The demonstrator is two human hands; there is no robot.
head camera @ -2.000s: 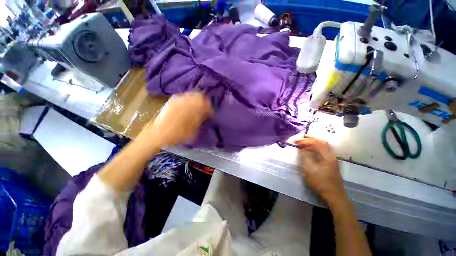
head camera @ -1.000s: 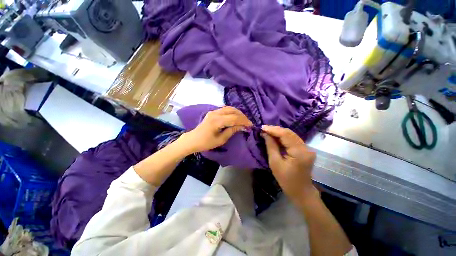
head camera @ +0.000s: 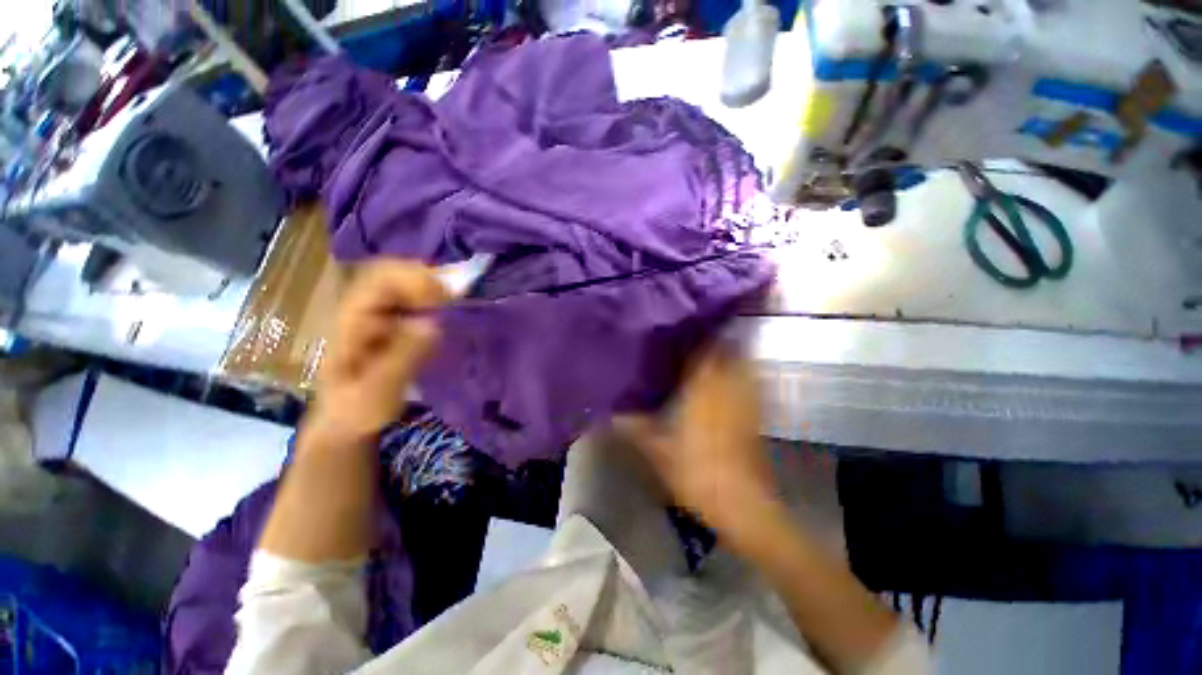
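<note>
A purple garment (head camera: 554, 172) lies heaped on the white machine table, with dark puckered rows near the needle area. A flat purple panel (head camera: 527, 356) hangs over the table's front edge. My left hand (head camera: 376, 330) is closed on a thin dark purple cord (head camera: 580, 285) at the panel's left corner; the cord runs taut to the right toward the needle. My right hand (head camera: 699, 429) is blurred, low at the panel's lower right edge; whether its fingers hold the cloth cannot be told. The sewing machine head (head camera: 910, 92) is at the upper right.
Green-handled scissors (head camera: 1018, 237) lie right of the needle. Brown cardboard (head camera: 280, 310) is under the cloth at left, beside a neighbouring machine end (head camera: 178, 172). More purple cloth (head camera: 218, 600) hangs below the table. A blue crate (head camera: 66, 620) is at lower left.
My hands were together at the dark seam; now they are apart. My left hand has moved left, drawing out the cord, and my right hand is lower. The view has shifted too.
</note>
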